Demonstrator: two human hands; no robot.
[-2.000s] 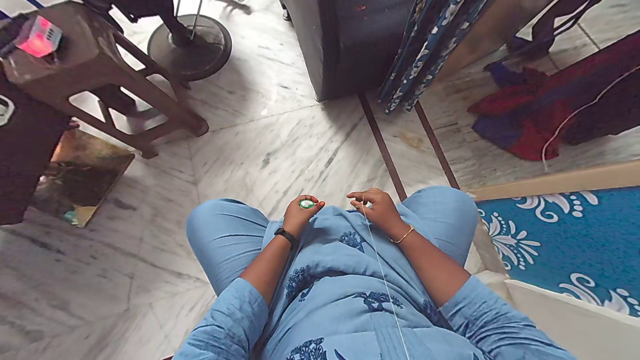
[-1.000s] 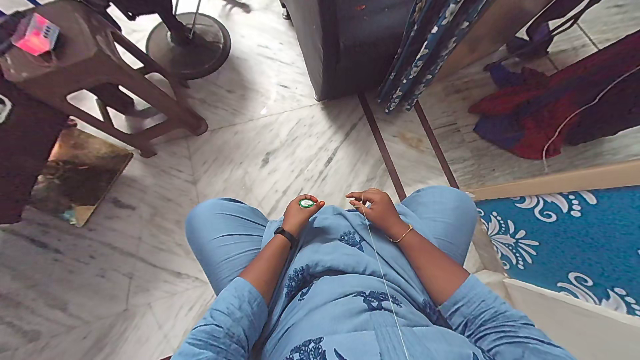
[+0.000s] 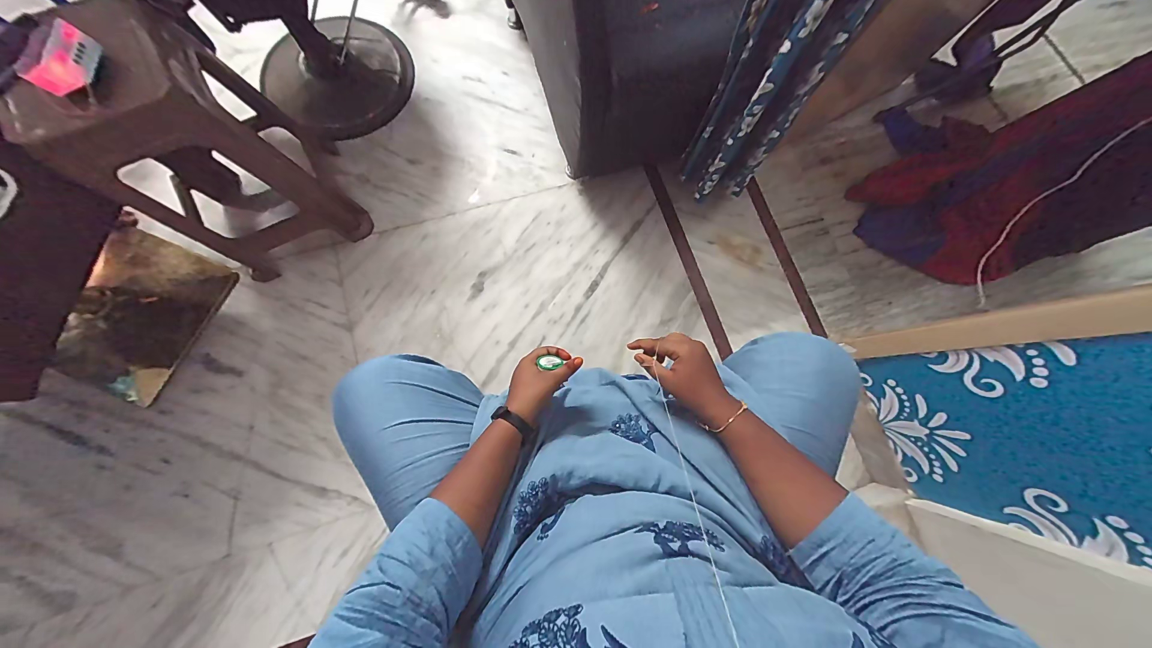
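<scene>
My left hand [image 3: 537,382] is closed around a small round spool [image 3: 550,363] with a green rim and a pale centre, held over my lap. A thin white thread [image 3: 688,486] runs from my right hand [image 3: 679,367] down across my blue printed tunic [image 3: 621,531] toward the bottom of the view. The thumb and fingers of my right hand are bent near this thread, and whether they pinch it is too fine to tell. The two hands are apart, side by side above my knees. Any thread between the spool and my right hand cannot be made out.
A brown plastic stool [image 3: 225,153] with a pink-lit box [image 3: 63,58] stands at upper left, beside a round stand base [image 3: 337,76]. Ahead are a dark cabinet [image 3: 630,81] and a patterned curtain [image 3: 765,90]. Red and blue cloth [image 3: 954,198] hangs at right, above a blue patterned mat [image 3: 1062,432].
</scene>
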